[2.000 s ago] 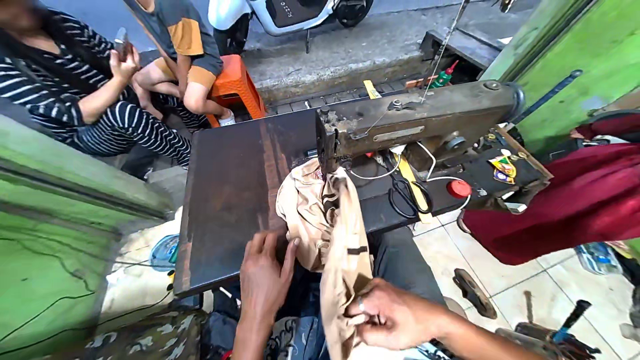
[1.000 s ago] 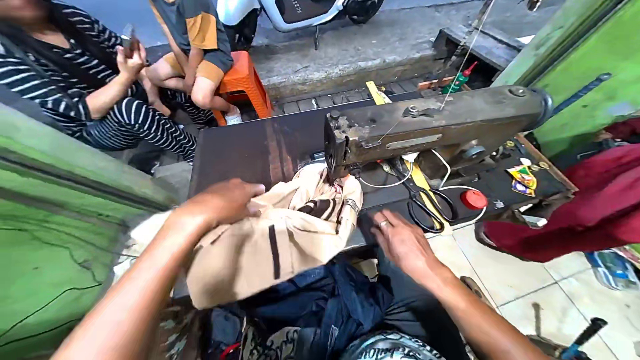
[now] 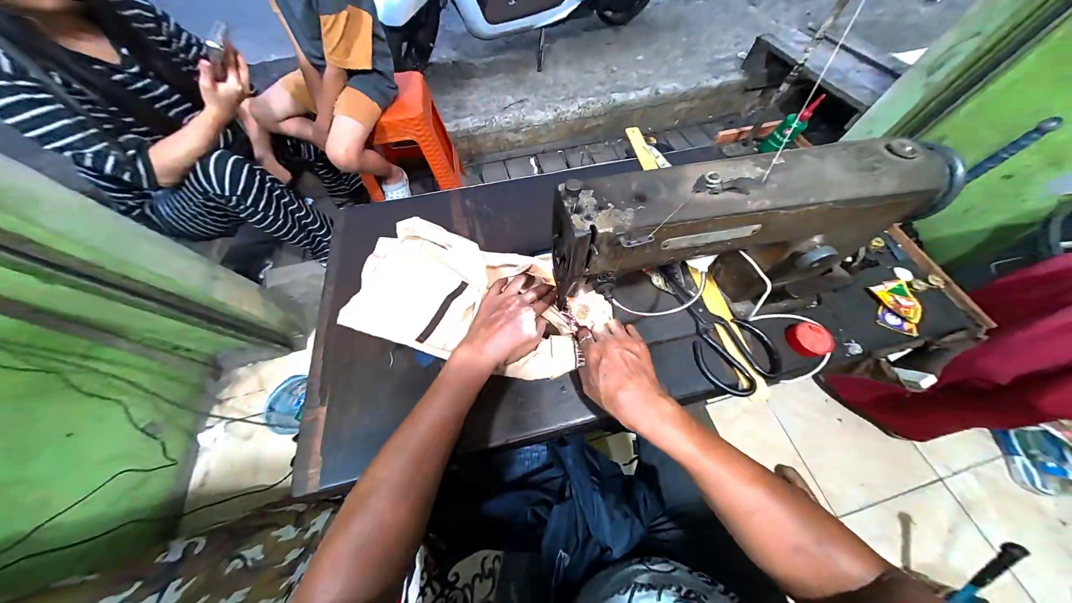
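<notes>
A beige cloth garment piece [image 3: 410, 293] with a dark strip lies on the dark tabletop [image 3: 519, 419], its right end beneath the needle area of an old industrial sewing machine [image 3: 754, 201]. My left hand [image 3: 507, 322] presses on the cloth just left of the machine's head, fingers spread. At the cloth's right edge, beside the serged seam, my right hand [image 3: 618, 364] rests with its fingertips on the fabric; whether they pinch it is unclear. Black-handled scissors [image 3: 712, 343] lie on a yellow ruler [image 3: 727, 322] to the right. The needle itself is hidden.
A red round container [image 3: 809, 338] and small patches [image 3: 898, 306] lie right of the scissors. A green bottle [image 3: 783, 134] stands behind the machine. Two people sit beyond the table's left side, one on an orange plastic stool [image 3: 419, 126]. Dark red cloth [image 3: 988, 352] hangs at the right.
The beige cloth, earlier hanging over the front edge, is now spread leftward on the tabletop. My left hand has come to the cloth near the machine's head, and my right hand has moved onto its edge.
</notes>
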